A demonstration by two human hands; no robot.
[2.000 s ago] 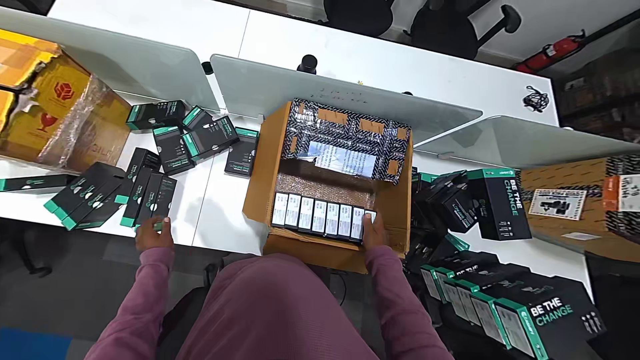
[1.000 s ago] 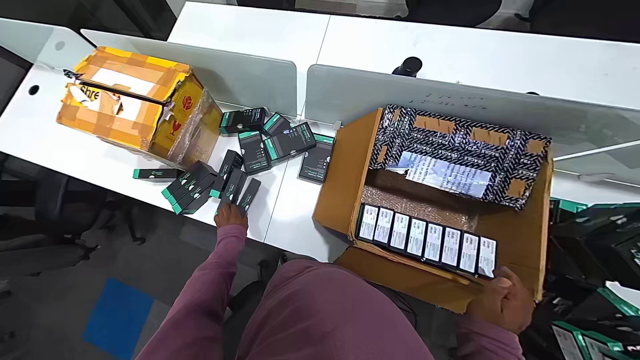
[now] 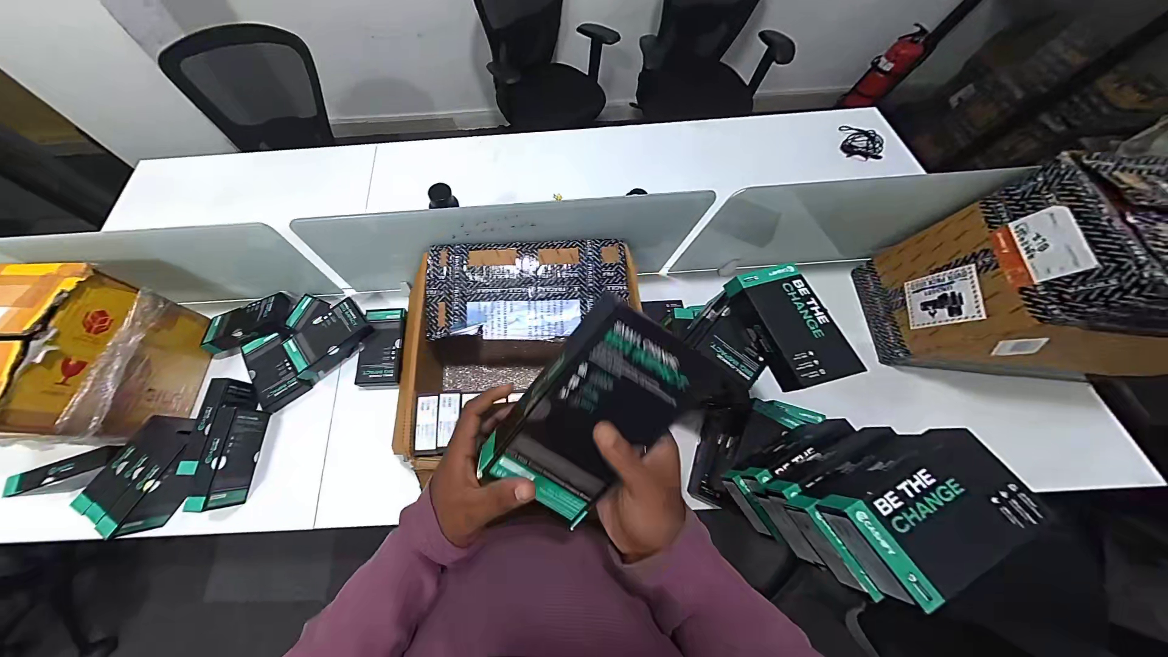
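Note:
Both my hands hold a black and green printed carton [image 3: 593,401], tilted in front of my body. My left hand [image 3: 479,470] grips its left lower side, and my right hand [image 3: 643,493] has its lower right, thumb on the printed face. Behind it stands an open cardboard box [image 3: 412,365] with bubble wrap [image 3: 488,378] and a row of small boxes with white labels [image 3: 438,422] inside; the held carton hides part of that row. A patterned flap or parcel [image 3: 527,287] covers the box's far side.
Small black and green boxes [image 3: 242,447] lie loosely on the white desk [image 3: 360,465] at left, beside a taped carton [image 3: 128,365]. Several larger black cartons [image 3: 922,511] lean in a row at right. A large brown carton [image 3: 958,292] and glass dividers [image 3: 511,219] stand beyond.
Both hands have come together around a black and green carton. Earlier, my left hand was by the small boxes at left and my right hand at the row's end in the open box. The view has shifted.

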